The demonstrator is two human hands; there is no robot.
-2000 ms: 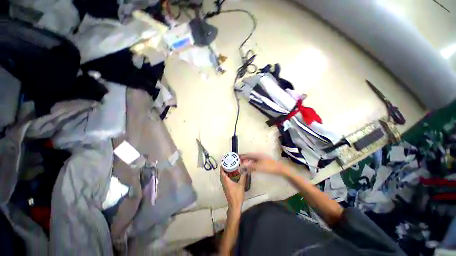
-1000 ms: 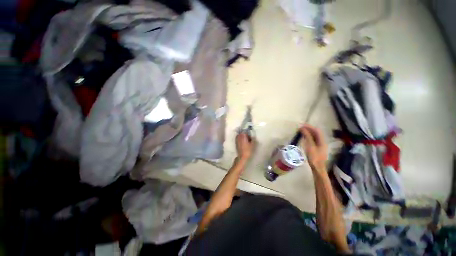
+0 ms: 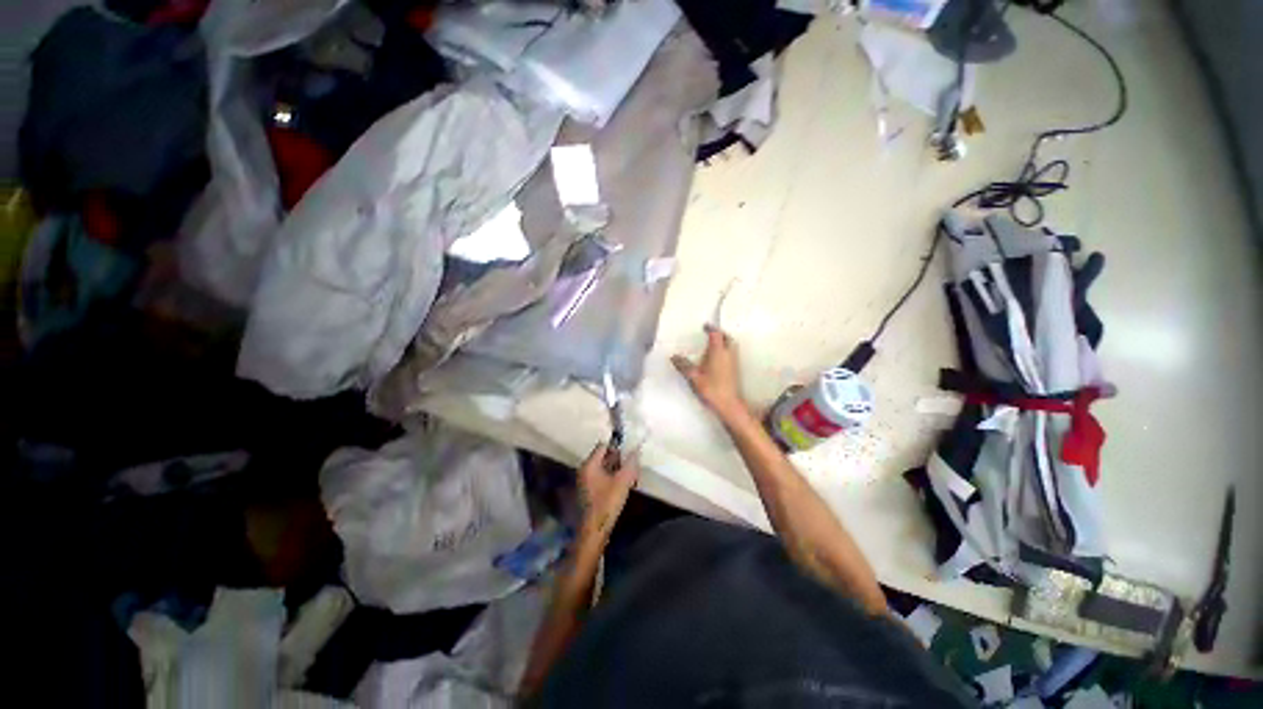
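My left hand (image 3: 605, 482) is at the table's front edge and holds small dark scissors (image 3: 614, 416), blades pointing up over the grey cloth edge. My right hand (image 3: 712, 371) is low over the table, thumb and fingers apart; a thin pale strand or scrap (image 3: 723, 298) lies at its fingertip, and whether it is touched is unclear. The corded hand tool (image 3: 820, 410), with a red-yellow label and grey vented end, lies on its side right of my right hand. Its black cord (image 3: 907, 298) runs up and right.
A cut-piece bundle (image 3: 1028, 353) tied with a red strip lies right. Large shears (image 3: 1219, 575) and a block in a holder (image 3: 1108, 605) are at the lower right edge. Grey cloth (image 3: 402, 236) is heaped left. A crumpled pale bag or cloth (image 3: 430, 519) is below the table edge.
My left hand has moved the scissors from the table to the cloth edge. My right hand has left the corded tool's side and moved left across the table. The camera view has shifted.
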